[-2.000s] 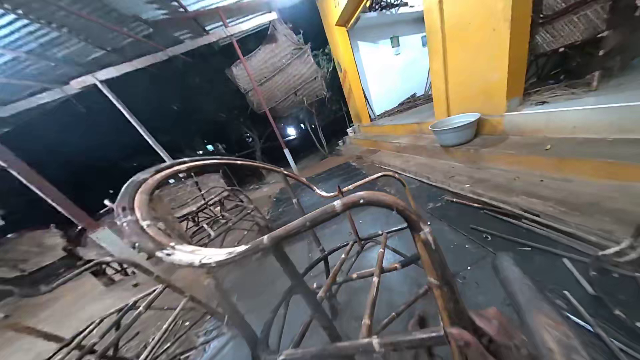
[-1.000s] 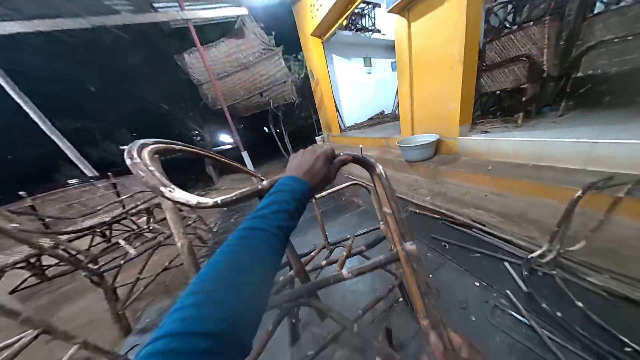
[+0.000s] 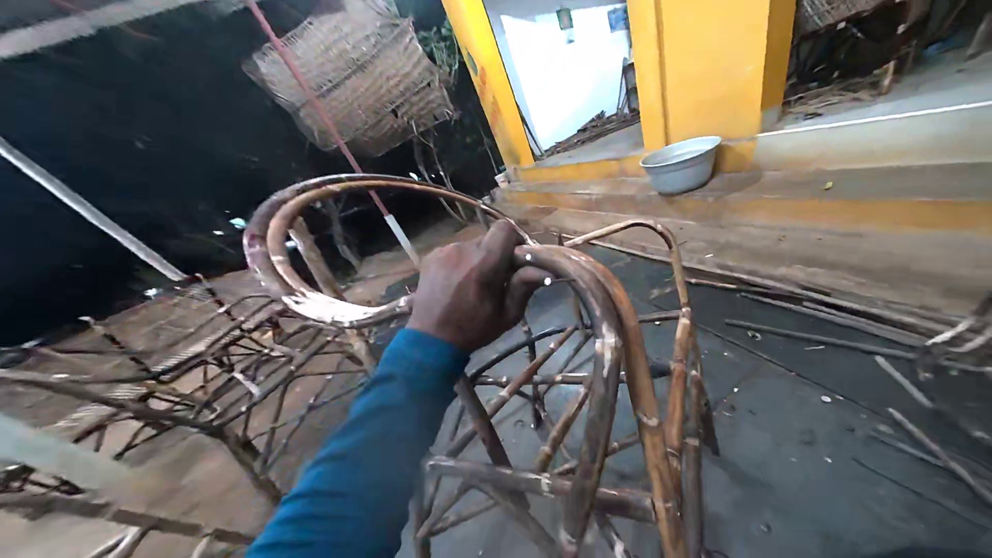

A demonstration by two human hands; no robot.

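A chair frame of bent cane poles (image 3: 635, 372) stands before me, its paired top rail curling into a wide loop on the left. My left hand (image 3: 477, 287), in a blue sleeve, is closed around this rail between the loop and the bend that runs down to the right. Small pale tips, perhaps nail ends or peg ends, show beside my thumb and fingers. Below the rail, crossed cane struts (image 3: 542, 387) form the seat base. My right hand is out of view.
More cane or branch frames (image 3: 256, 364) stand at the left. Loose sticks (image 3: 821, 337) lie on the dark floor at the right. A grey metal basin (image 3: 682, 167) sits on the step by a yellow pillar (image 3: 697, 70). A slanting red and white pole (image 3: 325, 116) rises behind the loop.
My left hand, not seen two seconds ago, came onto the top rail and still holds it. A hand low at the right, partly visible in the earlier frames, is out of view now.
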